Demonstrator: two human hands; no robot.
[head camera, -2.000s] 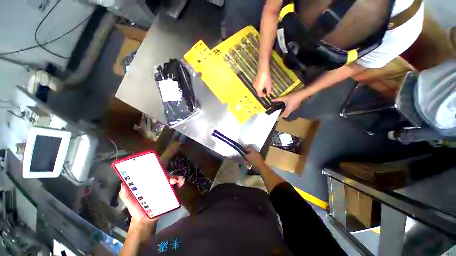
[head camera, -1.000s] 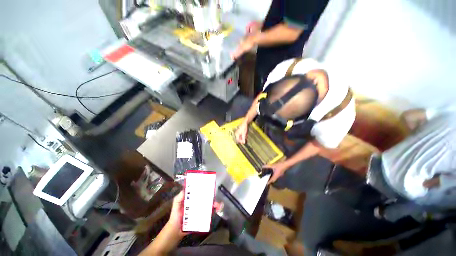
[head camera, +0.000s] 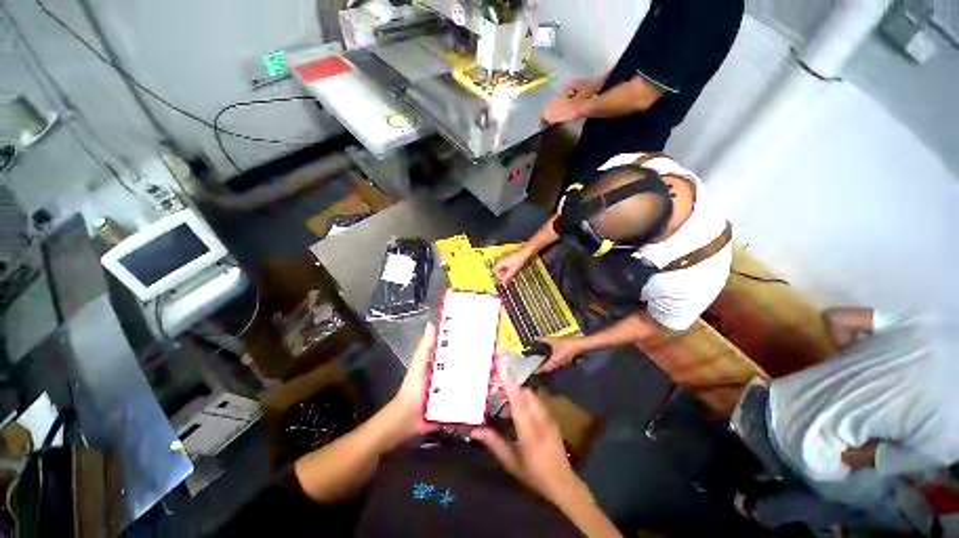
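My left hand (head camera: 413, 391) holds a smartphone (head camera: 463, 358) with a red edge and a lit white screen, upright in front of me. My right hand (head camera: 533, 426) is at the phone's right side with its fingers apart; I see nothing held in it. Behind the phone, a yellow sewing template (head camera: 461, 262) with dark strap pieces (head camera: 533, 291) in its slots lies on the metal-topped table (head camera: 353, 250). The phone hides part of the table and template. A bagged bundle of black straps (head camera: 401, 278) lies left of the template.
A person (head camera: 673, 236) bends over the template, hands on it. Another stands at the sewing machine (head camera: 503, 47) at the back. A third person (head camera: 847, 389) is at the right. A control panel (head camera: 165, 255) stands at the left; an open box (head camera: 305, 415) is on the floor.
My view has tilted up. The phone has moved right, before the table. My right hand, which held dark straps at the table two seconds ago, is now beside the phone without them.
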